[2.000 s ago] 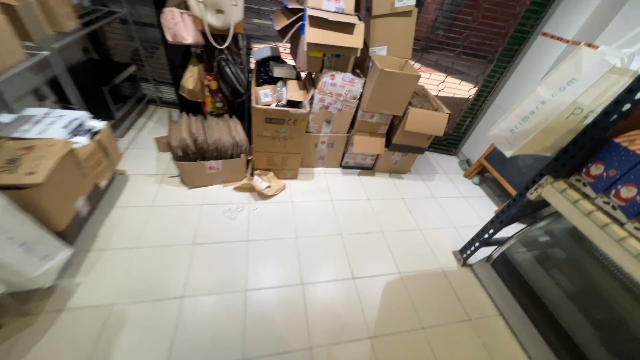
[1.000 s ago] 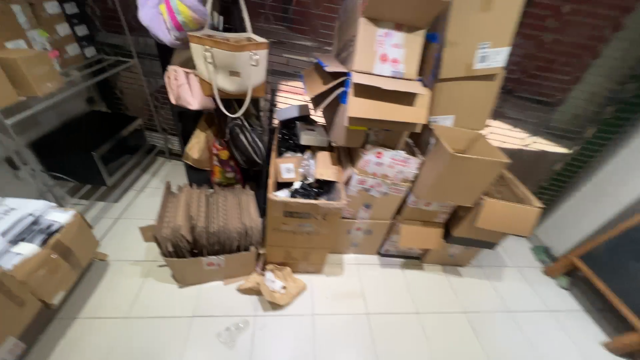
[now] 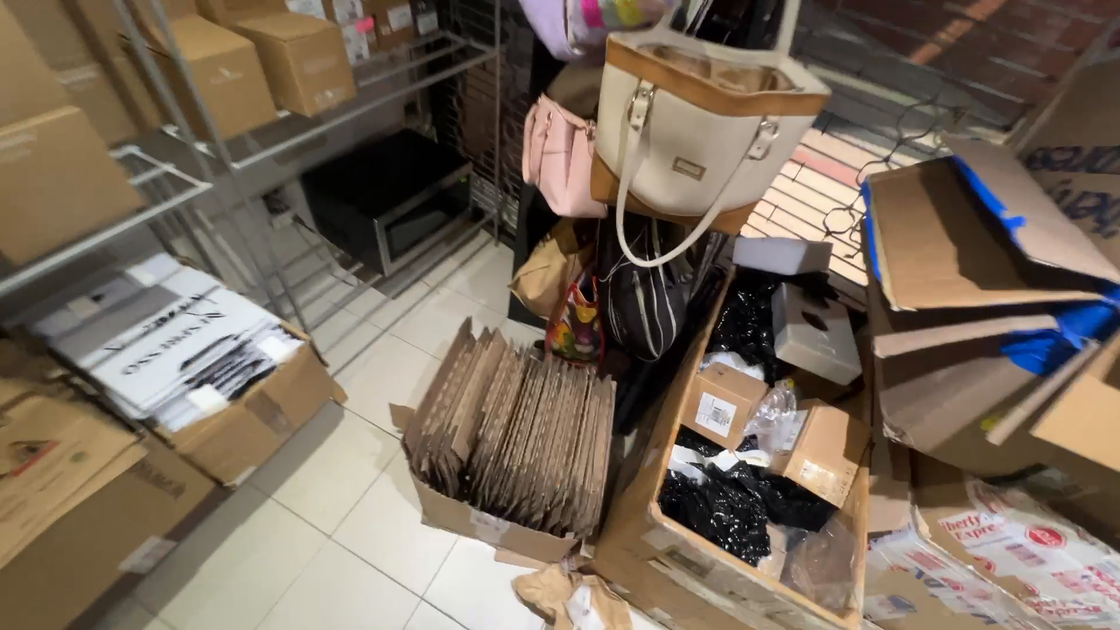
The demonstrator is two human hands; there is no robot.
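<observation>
Neither of my hands is in the frame. At the lower middle, a cardboard box holds many upright flattened cardboard pieces (image 3: 534, 437). To its right stands a tall open cardboard box (image 3: 682, 556) with black plastic wrapping (image 3: 731, 507), a small labelled carton (image 3: 724, 404), another small carton (image 3: 822, 451) and clear plastic in it. Above them hangs a cream and tan handbag (image 3: 700, 131), with a pink handbag (image 3: 562, 157) at its left and a black bag (image 3: 646, 302) below. Crumpled brown paper (image 3: 573, 599) lies on the floor at the bottom.
Metal wire shelving (image 3: 367, 87) with cartons stands at the left, a black microwave oven (image 3: 389, 201) low within it. A box topped with printed white packaging (image 3: 179, 337) sits lower left. Open cartons with blue tape (image 3: 980, 254) and a taped, printed carton (image 3: 1006, 542) crowd the right. Pale floor tiles (image 3: 306, 516) show between.
The view has moved much closer to the boxes and hanging bags. The blue shelving and large bag at the right, seen two seconds ago, are out of view.
</observation>
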